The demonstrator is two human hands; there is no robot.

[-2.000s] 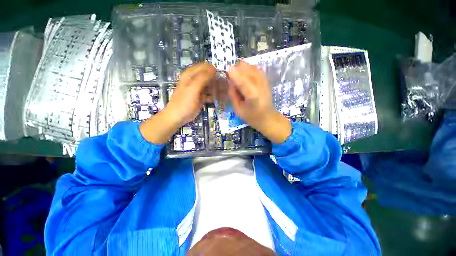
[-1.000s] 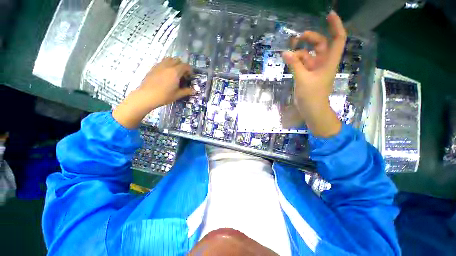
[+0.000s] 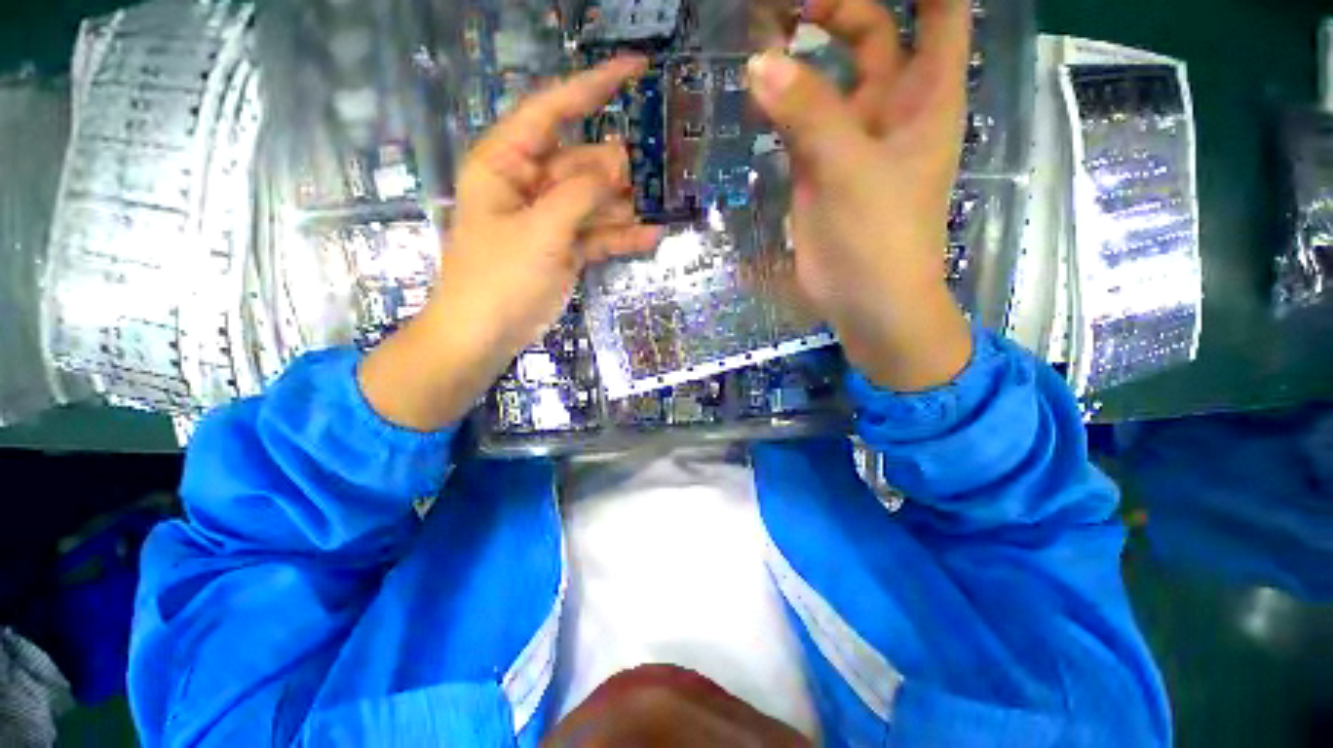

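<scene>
My left hand (image 3: 519, 219) is over the middle of the clear blister tray (image 3: 658, 443), with a narrow dark-blue circuit board (image 3: 648, 139) upright in the picture between its index finger and thumb. My right hand (image 3: 877, 190) is raised to the right of the board, apart from it, fingers curled and partly cut off at the top edge. A small pale spot shows near its fingertips; I cannot tell if it is held. A shiny translucent adhesive sheet (image 3: 716, 314) with a white dotted edge lies across the tray below the hands.
Fanned white marked sheets (image 3: 139, 219) lie left of the tray, with glossy plastic (image 3: 18, 263) beyond them. A narrower stack with a silvery top sheet (image 3: 1137, 219) lies on the right. A crumpled clear bag (image 3: 1305, 219) is at the far right edge on the green bench.
My left hand has moved from the tray's left pockets to the middle and now has a board at its fingertips. My right hand stays raised. The view has turned, and the adhesive sheet lies tilted.
</scene>
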